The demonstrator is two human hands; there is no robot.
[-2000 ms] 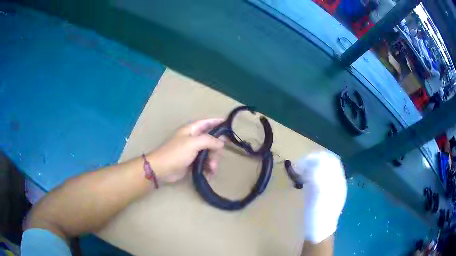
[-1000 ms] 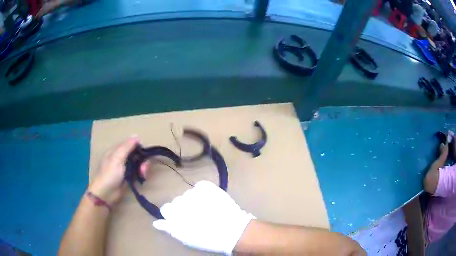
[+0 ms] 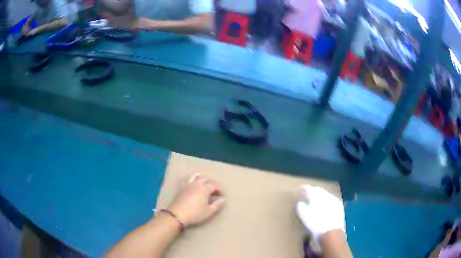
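Observation:
The tan cardboard work pad [image 3: 252,211] lies on the blue-green bench. My left hand [image 3: 196,202], bare with a red wrist cord, is over the pad's left part, fingers bent, thumb apart, no part visible in it. My right hand [image 3: 319,209], in a white glove, is at the pad's right edge. A small dark part [image 3: 310,248] shows beside the glove's cuff, partly hidden; whether the hand holds it cannot be told. A black headband assembly [image 3: 245,126] lies on the green belt beyond the pad.
More black assemblies lie along the belt at left [image 3: 95,71] and right [image 3: 353,146]. A green upright [image 3: 399,108] stands at right. Across the line are seated people and red stools [image 3: 234,27]. A pink sleeve [image 3: 451,250] shows at the lower right edge.
The headband and the loose yoke seen on the pad are gone from where they lay. My hands have moved apart, the gloved one to the right. The view has tilted up towards the belt.

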